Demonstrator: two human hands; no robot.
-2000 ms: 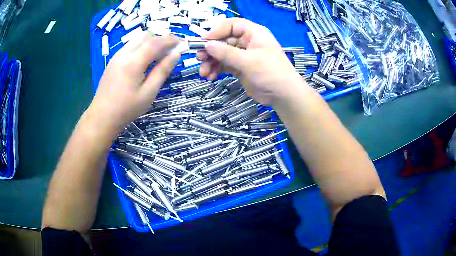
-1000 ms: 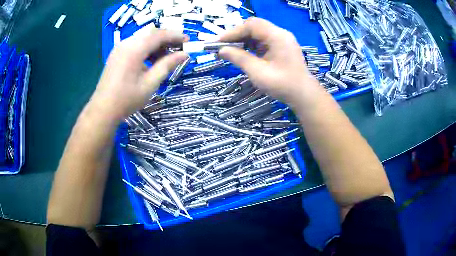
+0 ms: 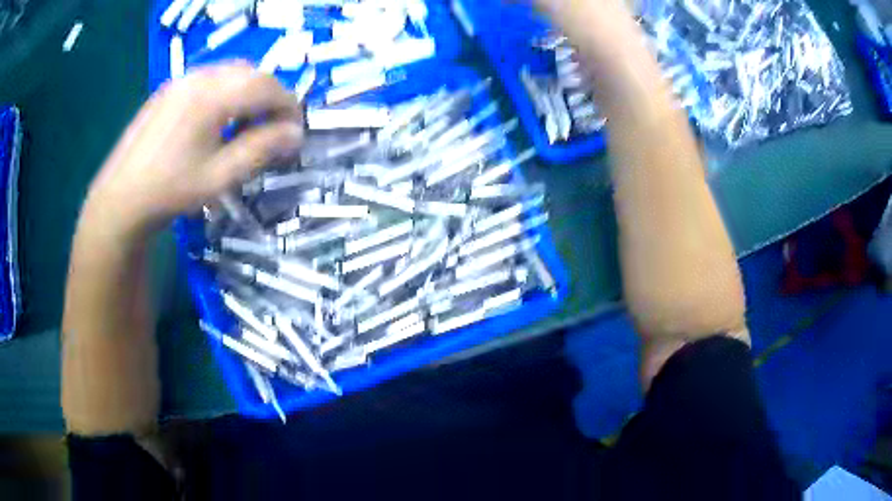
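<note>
My left hand (image 3: 220, 132) is blurred over the upper left of the near blue tray (image 3: 440, 344), fingers curled towards the thumb. Whether it holds something cannot be told. A white piece (image 3: 347, 118) shows just right of its fingertips; contact is unclear. The near tray is heaped with silver assembled units (image 3: 381, 245), blurred. My right hand (image 3: 592, 24) is at the top edge, partly cut off, above the right-hand tray (image 3: 577, 149) with its bare metal sleeves (image 3: 557, 103). Its fingertips are out of the picture.
The far blue tray with white plastic pieces (image 3: 289, 49) lies beyond the near tray. A clear bag of silver tubes (image 3: 773, 88) lies at the right. A side tray (image 3: 10, 225) is at the left edge. A stray white piece (image 3: 72, 37) lies on the green bench.
My hands have parted from where they met over the trays. The right hand has moved up and right to the right-hand tray; the left has moved left and down. The view has shifted slightly.
</note>
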